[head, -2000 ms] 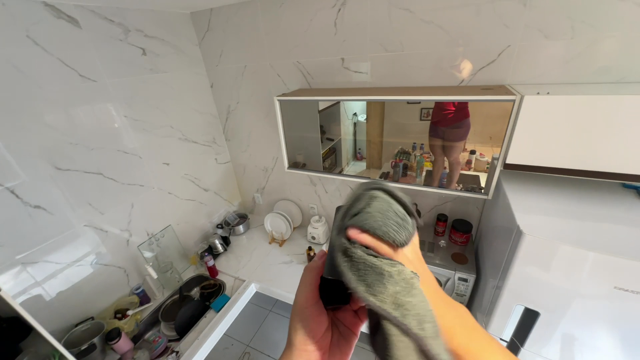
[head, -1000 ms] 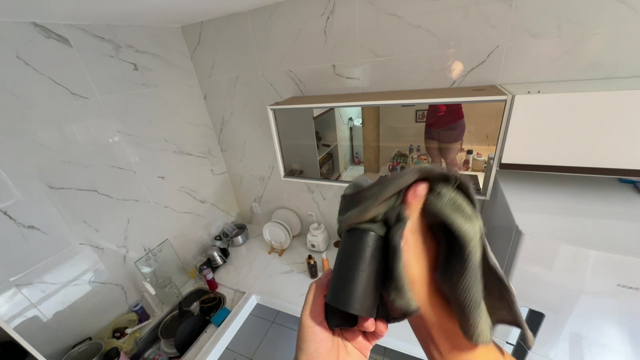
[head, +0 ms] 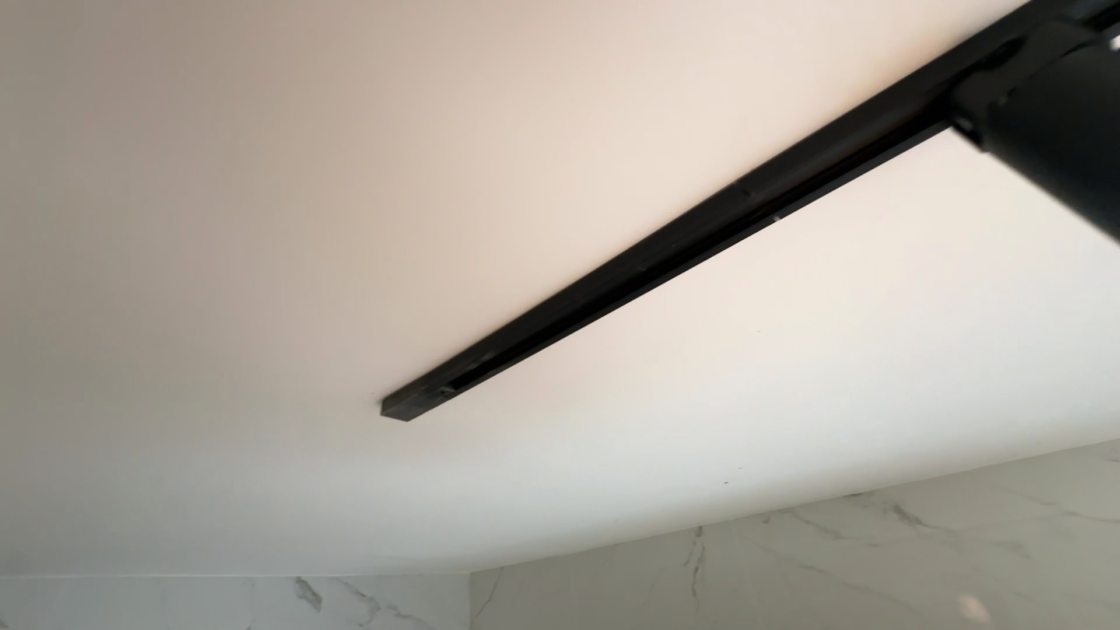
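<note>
Neither of my hands is in view. A black lighting track (head: 647, 262) runs along the ceiling, from its squared end near the middle left up to the top right corner. A black cylindrical track spotlight (head: 1050, 114) is joined to the track at the upper right, partly cut off by the frame's edge. The cloth and the dark cylinder that I held earlier cannot be told in this view.
The pale ceiling (head: 306, 219) fills most of the view. Marble-look wall tiles (head: 831, 560) with grey veins meet it along the bottom, with a wall corner at the lower middle.
The view has swung up to the ceiling. My hands, which held a grey-green cloth against a black cylinder, have gone out of view.
</note>
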